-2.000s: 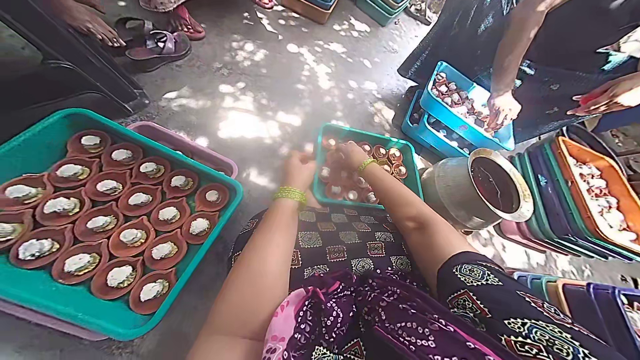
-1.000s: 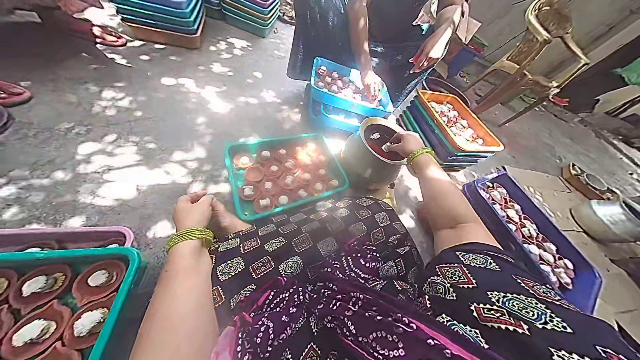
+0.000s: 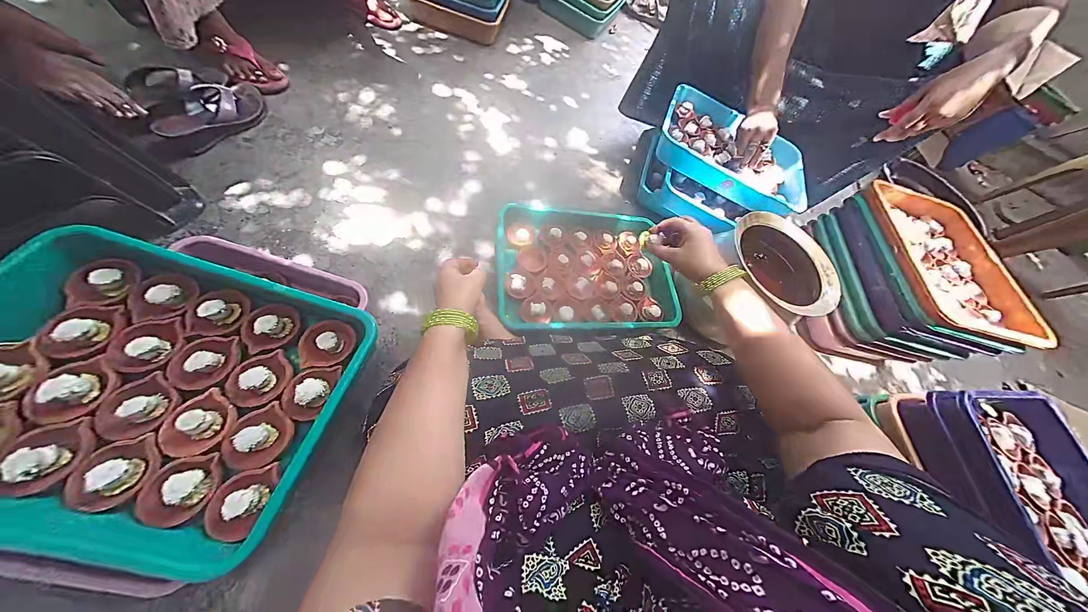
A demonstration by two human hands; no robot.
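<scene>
A small teal plastic tray [image 3: 591, 325] stands in front of my lap, filled with rows of small clay lamps [image 3: 565, 261] that hold white lumps. My left hand [image 3: 463, 293] rests with bent fingers just off the tray's left side; whether it holds anything is hidden. Over the tray's right edge, my right hand [image 3: 680, 242] pinches a small pale piece between its fingertips. Right beside that hand stands a metal pot [image 3: 786, 263] of dark reddish-brown liquid. At the left, a larger teal tray [image 3: 353, 357] holds bigger clay lamps [image 3: 204, 361] with white lumps on them.
A co-worker's hand [image 3: 755, 136] reaches into a blue tray [image 3: 795, 191] of clay lamps beyond the pot. Stacked trays topped by an orange tray [image 3: 1033, 331] stand at the right, a purple tray [image 3: 990, 450] nearer. Sandals [image 3: 208, 110] and people's feet are at the upper left.
My right hand was at the pot's mouth one second ago and is now over the small tray's right edge. The view has swung back to the left.
</scene>
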